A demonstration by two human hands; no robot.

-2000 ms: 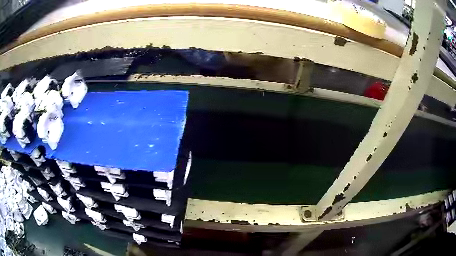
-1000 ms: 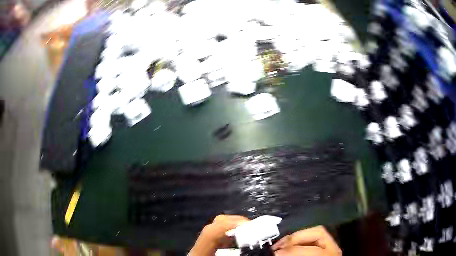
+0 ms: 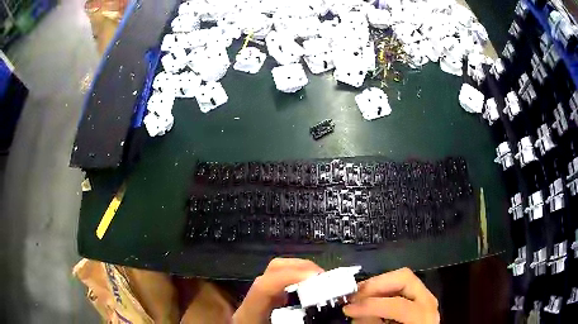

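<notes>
A part-built white module (image 3: 328,288) with prongs along its lower side is at the bottom centre, just off the bench's near edge. My left hand (image 3: 279,288) grips its left end. A second white piece (image 3: 288,315) shows below, partly cut off by the frame edge. My right hand (image 3: 399,300) holds the module's right end with thumb and finger. A dark part under the module is too dim to make out. Black inserts (image 3: 329,202) lie in three long rows on the green bench. One black insert (image 3: 322,129) lies alone beyond them.
A heap of white housings (image 3: 342,38) covers the far bench, with brass strips (image 3: 390,58) among them. Black foam pads (image 3: 108,107) stand at left, a yellow-handled tool (image 3: 110,217) nearer. Foam rows with white pieces (image 3: 535,202) line the right. A printed sack (image 3: 104,288) is lower left.
The view has swung from the blue-topped foam stack to the bench and is now sharper. Both hands keep the white module at the bottom centre, nearly unchanged from one second ago.
</notes>
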